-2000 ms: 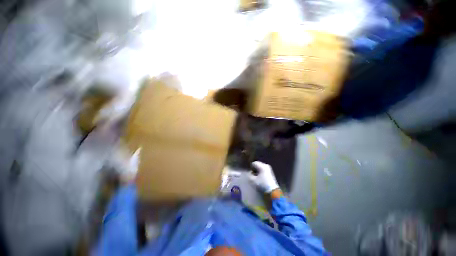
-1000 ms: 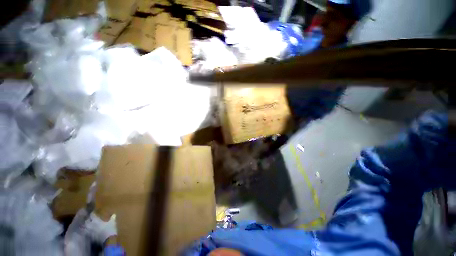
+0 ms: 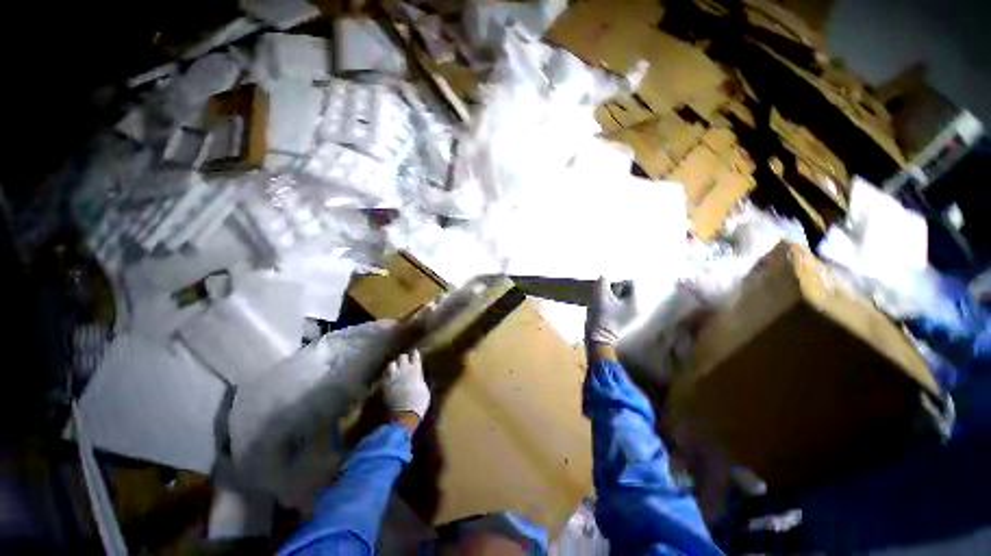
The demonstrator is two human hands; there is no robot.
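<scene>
A brown cardboard carton [image 3: 516,418] stands close in front of me, tilted. My right hand [image 3: 611,311], in a white glove, is closed around the end of a narrow dark strip [image 3: 556,288], likely a carton flap, at the carton's far side. My left hand [image 3: 406,387], also gloved, lies at the carton's left side beside a white foam sheet [image 3: 310,380]. Its fingers point away from me; whether they grip an edge cannot be told. The carton's inside is hidden.
A heap of white foam trays [image 3: 364,125] and clear film spreads ahead and left. Bright white foam bags [image 3: 587,217] lie beyond the carton. Flattened cardboard [image 3: 652,54] lies at the back right. Another large carton [image 3: 804,369] is at right, with a blue sleeve [image 3: 962,337] beside it.
My view has swung over the heap. The long dark strip that crossed the view is gone from there. Both hands are now at the near carton, my right hand holding a strip beyond it.
</scene>
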